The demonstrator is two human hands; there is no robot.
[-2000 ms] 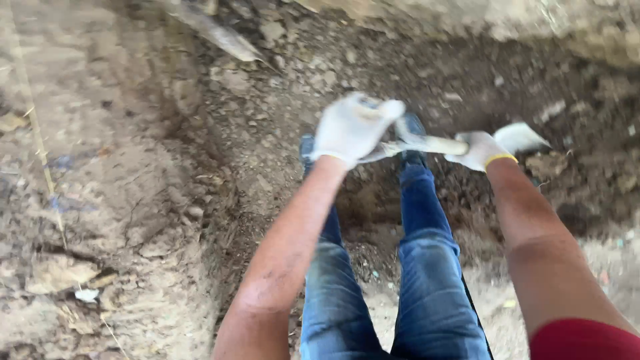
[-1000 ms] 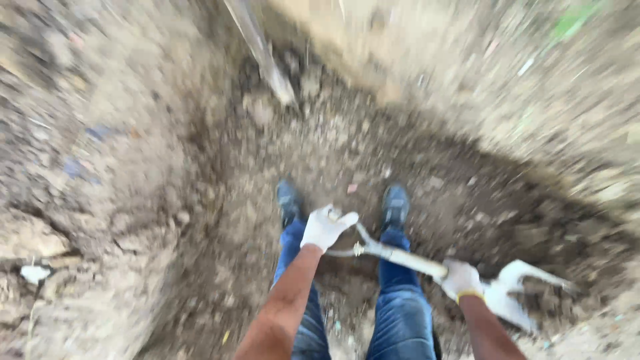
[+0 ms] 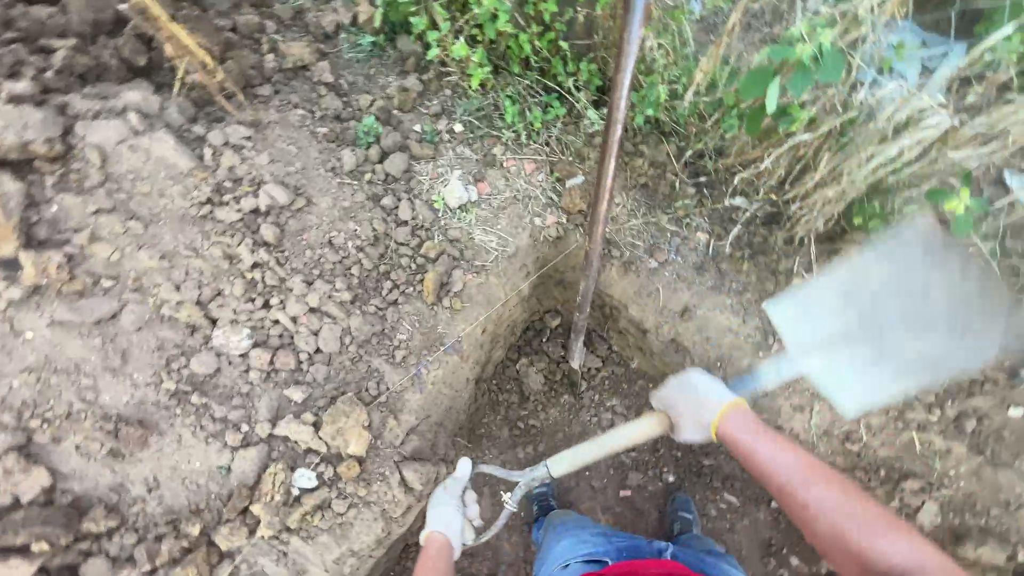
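Observation:
A shovel with a pale wooden shaft [image 3: 612, 446] and a flat metal blade [image 3: 888, 316] lies across my front, the blade raised at the right and blurred. My left hand [image 3: 453, 506], in a white glove, grips the metal D-shaped handle [image 3: 512, 488]. My right hand [image 3: 696, 405], gloved with a yellow cuff, is closed around the shaft near the blade's socket. No soil load can be made out on the blade. Beyond my hands, a long metal bar [image 3: 606, 176] stands slanted with its lower end in the loose soil [image 3: 532, 360] of the trench.
My shoes [image 3: 682, 514] are on the trench floor. A thin string [image 3: 480, 318] runs along the left edge. Clods and stones [image 3: 232, 339] cover the left bank. Green plants [image 3: 496, 48] and dry grass [image 3: 864, 152] grow beyond the trench's far end.
The shovel blade has swung up and forward on the right, from low beside my legs. Both hands have stayed on the shovel. The view has tilted forward to the trench's far end.

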